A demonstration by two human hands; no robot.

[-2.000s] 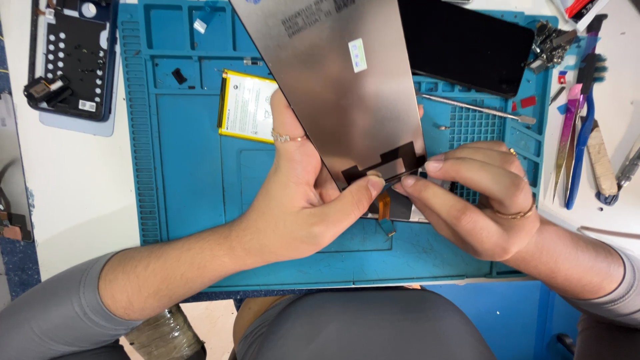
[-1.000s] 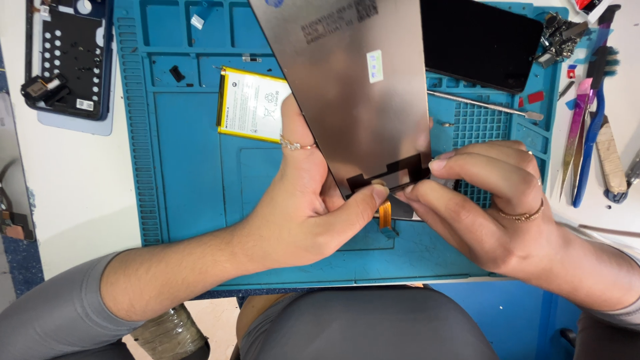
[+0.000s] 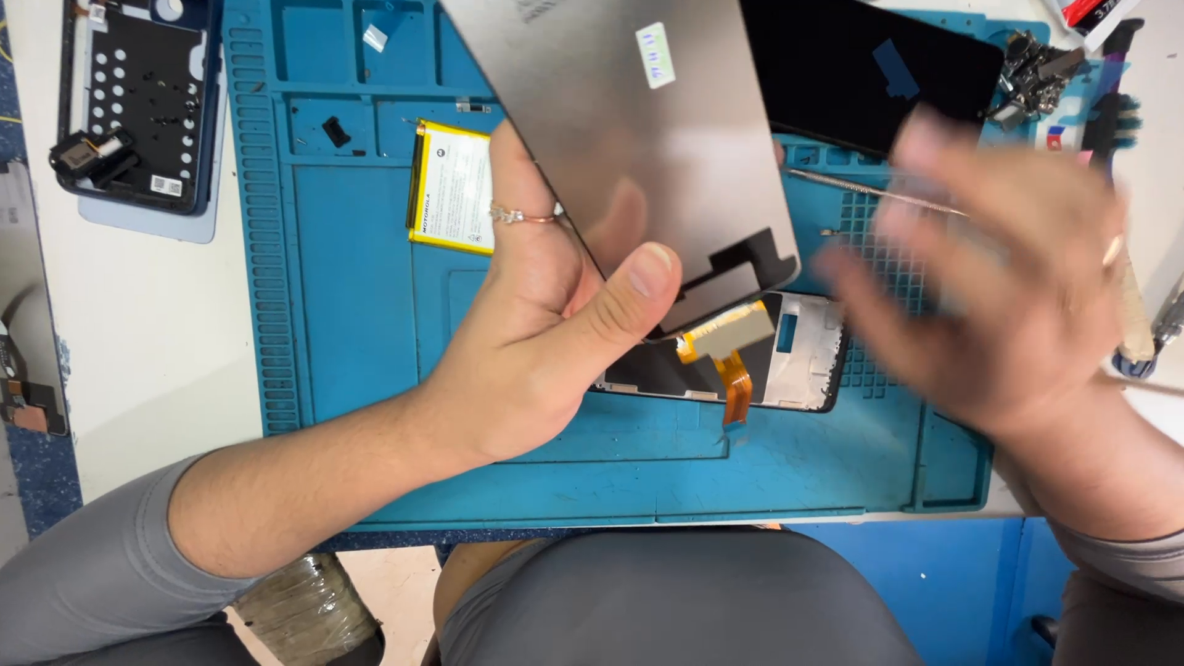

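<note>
My left hand grips a phone display panel by its lower left edge, the metallic back facing up. From the panel's lower end hangs an orange flex cable. Beneath that end, a black phone frame with a pale inner end lies on the teal repair mat. Blurred by motion, my right hand is in the air right of the panel, its fingers apart and nothing visible in them. A yellow-edged phone battery rests on the mat, left of my left hand.
A black phone screen lies at the back right, near small metal parts. A metal pick tool crosses the mat's grid. At the far left, a dark phone housing holds screws, with a small module at its corner.
My right hand has let go of the panel's lower end and moved right. The panel's lower end and the flex cable are now uncovered, and more of the phone frame beneath shows.
</note>
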